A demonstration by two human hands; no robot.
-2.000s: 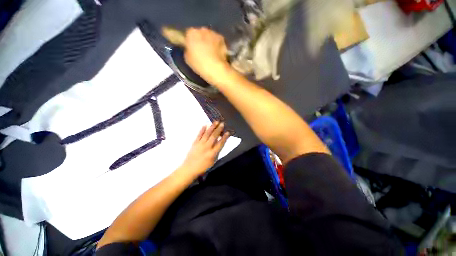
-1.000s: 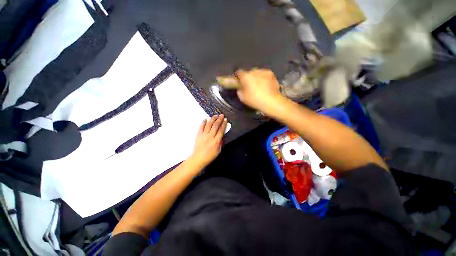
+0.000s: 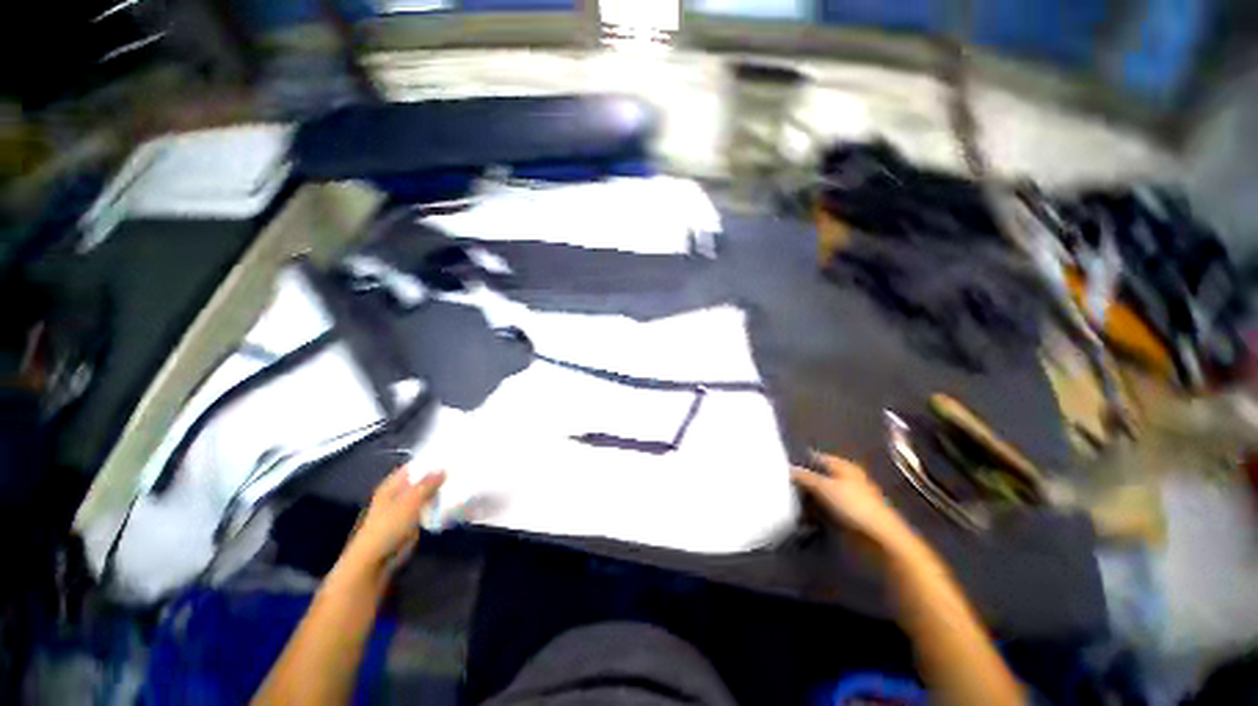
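Note:
The white-backed garment panel (image 3: 607,483) lies flat in front of me, with a long dark seam strip and a dark angled line on it. A curved cut-out shows at its left. My left hand (image 3: 403,508) is at the panel's near left corner, fingers on its edge. My right hand (image 3: 836,494) is at its right edge near the near right corner. Blur hides whether the fingers pinch the cloth. The iron (image 3: 966,462) stands on the dark table right of my right hand, with its tan handle up.
White panels with dark lines (image 3: 262,400) hang at the left. More white pieces (image 3: 593,214) lie at the far side before a dark padded board (image 3: 476,135). Dark crumpled cloth (image 3: 924,255) lies far right. A white stack (image 3: 200,173) is far left.
My right hand has let go of the iron and moved to the panel's right edge. My left hand has moved to the panel's left corner. The view has tilted up towards the windows.

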